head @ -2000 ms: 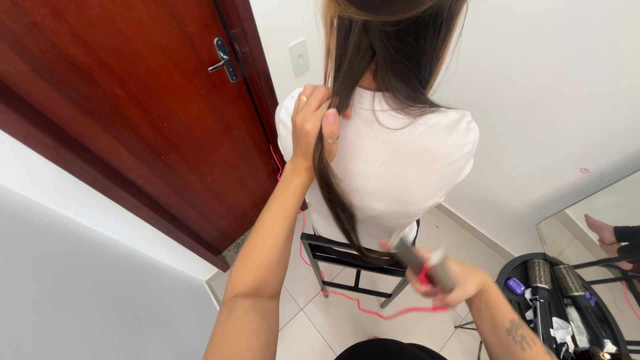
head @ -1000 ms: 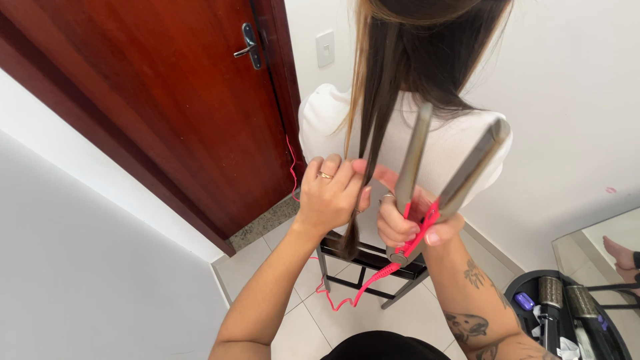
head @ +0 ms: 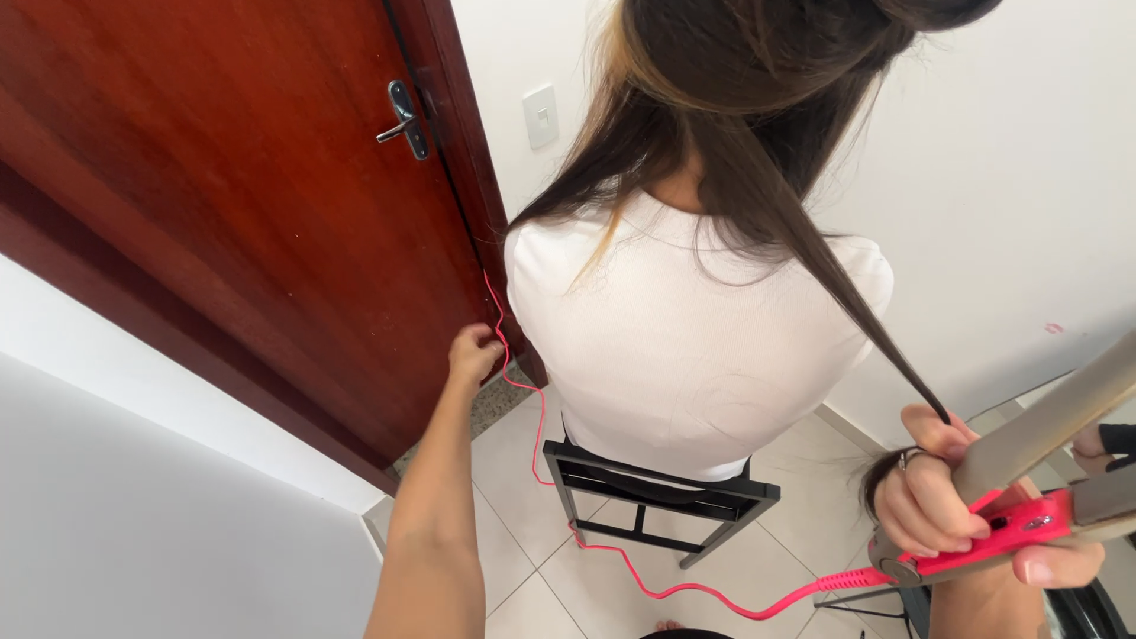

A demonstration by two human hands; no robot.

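My right hand [head: 941, 506], at the lower right, grips a hair straightener [head: 1003, 532] with a pink body and long grey plates spread apart. The same hand also pinches a strand of long dark hair [head: 825, 266], drawn out diagonally from the seated person's head. My left hand [head: 477, 355] reaches low beside the door frame, near the pink power cord [head: 500, 328]; its fingers are partly hidden, and whether they touch the cord cannot be told. The person in a white shirt [head: 701, 328] faces away, with the upper hair gathered up.
The person sits on a black metal-framed chair [head: 661, 484]. A reddish wooden door [head: 266, 177] with a metal handle [head: 404, 122] stands at left. The pink cord loops over the tiled floor [head: 524, 568]. A mirror and part of a dark tray [head: 1078, 612] show at lower right.
My left hand has let go of the hair and moved left, down by the door frame. My right hand, with the straightener, has moved right and now holds the strand out to that side.
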